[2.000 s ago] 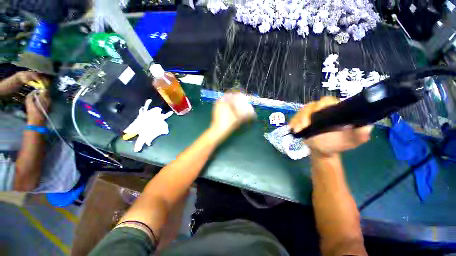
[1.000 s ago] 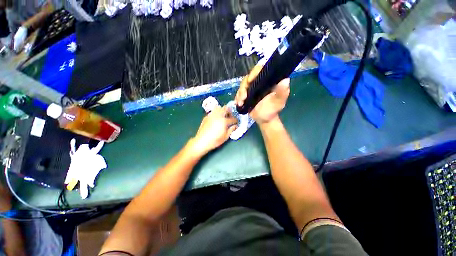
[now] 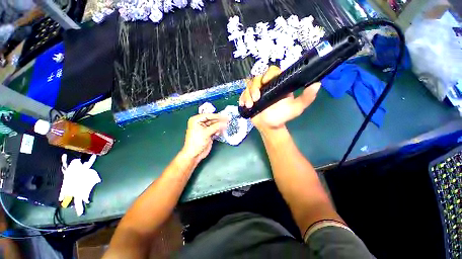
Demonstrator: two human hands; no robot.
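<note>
My right hand (image 3: 276, 103) is shut on a thick black electric screwdriver (image 3: 304, 71), its tip pointing down left. Its tip end is beside a white sheet with tiny grey screws (image 3: 236, 132) on the green bench top. My left hand (image 3: 199, 132) is at the left edge of this sheet, fingertips close together; whether it holds something small cannot be told. A small white plastic part (image 3: 206, 108) shows just beyond my left fingers. A cluster of white parts (image 3: 268, 43) lies on the black board (image 3: 172, 66) behind the screwdriver.
A larger white pile (image 3: 152, 7) is at the board's far side. A drink bottle (image 3: 81, 136), a white glove (image 3: 78, 184) and black equipment (image 3: 40, 174) are at left. Blue cloth (image 3: 354, 86), the black cord (image 3: 387, 91) and a plastic bag (image 3: 435, 55) are at right. A tray (image 3: 448, 202) is at lower right.
The view has swung right since the oldest frame. My left hand has come beside the white sheet, then drawn slightly left. The screwdriver stays in my right hand and now lies flatter.
</note>
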